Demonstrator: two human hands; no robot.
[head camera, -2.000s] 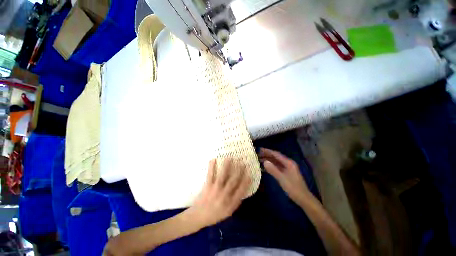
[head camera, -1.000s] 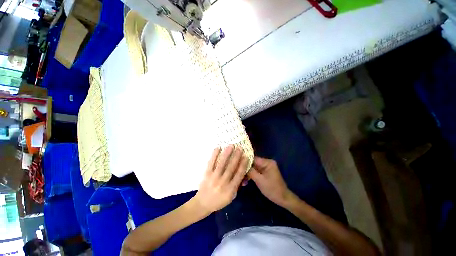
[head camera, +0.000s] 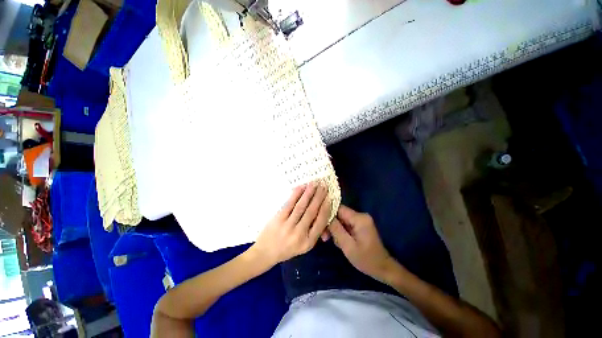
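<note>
A cream bag panel (head camera: 290, 125) lies over the white table and past its front edge, with a narrow handle (head camera: 173, 46) at its far side. Its left part is washed out by glare. My left hand (head camera: 297, 221) lies on the panel's near right corner, fingers together. My right hand (head camera: 356, 237) pinches the panel's rim at that corner, beside my left fingertips. The panel's far right edge runs up to the presser foot area (head camera: 261, 14), cut by the top edge of the picture. The needle cannot be made out.
Stacked cream pieces (head camera: 115, 158) hang at the table's left end. The worn front edge of the white table (head camera: 462, 72) runs to the upper right. Blue bins (head camera: 72, 204) stand at left, one with a cardboard piece (head camera: 86, 33). A bit of red shows at the top edge.
The view has tilted down, so the machine head and green pad have left the picture. My right hand has come in from beside the corner and taken hold of the rim.
</note>
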